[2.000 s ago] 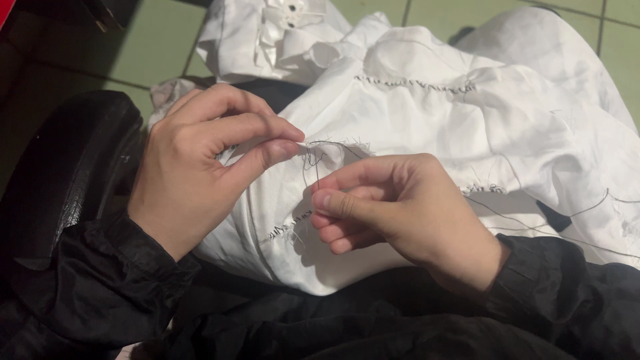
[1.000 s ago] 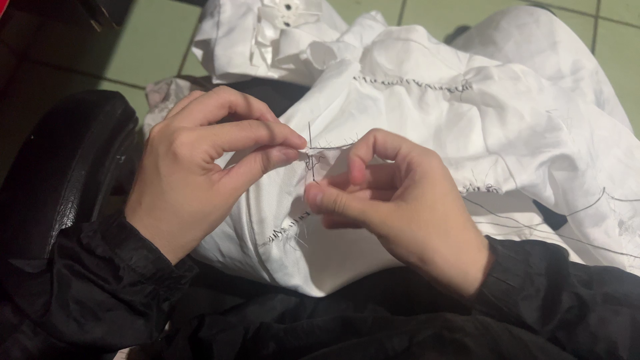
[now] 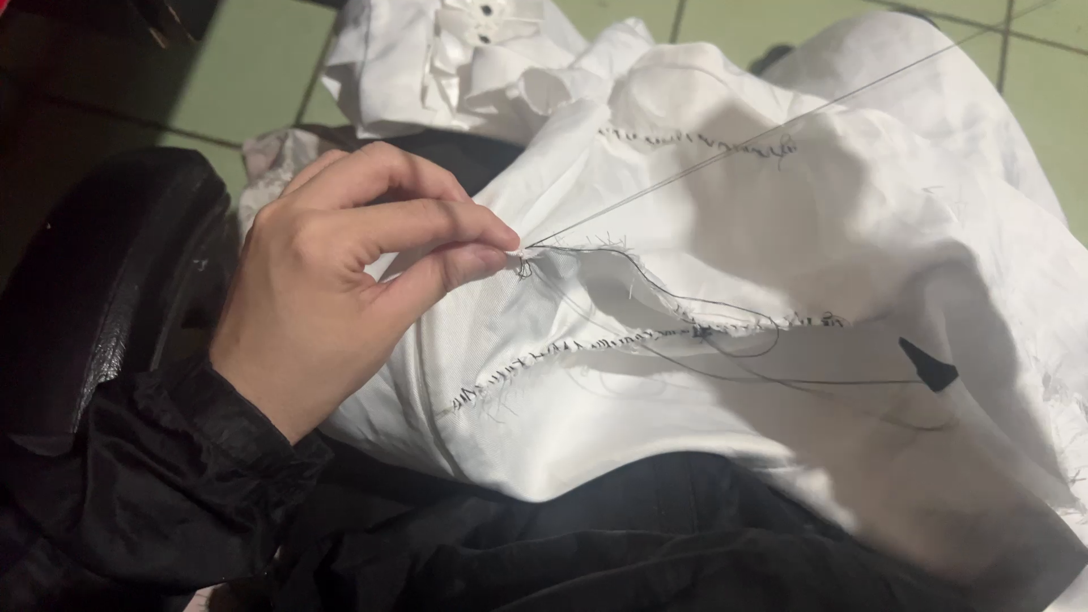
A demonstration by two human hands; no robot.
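Observation:
My left hand (image 3: 340, 272) pinches a frayed edge of white fabric (image 3: 731, 229) between thumb and forefinger, left of the middle. From that pinch a dark thread (image 3: 714, 160) runs taut up to the top right corner and out of view. A looser length of thread (image 3: 722, 300) curls over the cloth to the right. Rows of dark hand stitches (image 3: 595, 342) cross the fabric, one low along a raw edge and another row (image 3: 680, 138) higher up. My right hand is out of view, and so is the needle.
The white fabric lies over my lap, on dark clothing (image 3: 646, 544). A black padded object (image 3: 110, 289) stands at the left. Gathered white cloth with a pale ornament (image 3: 489, 21) lies at the top. Green floor tiles (image 3: 263, 68) show beyond.
My right hand has left the view from beside the left fingertips, and the thread now stretches straight toward the top right. The left hand still pinches the cloth.

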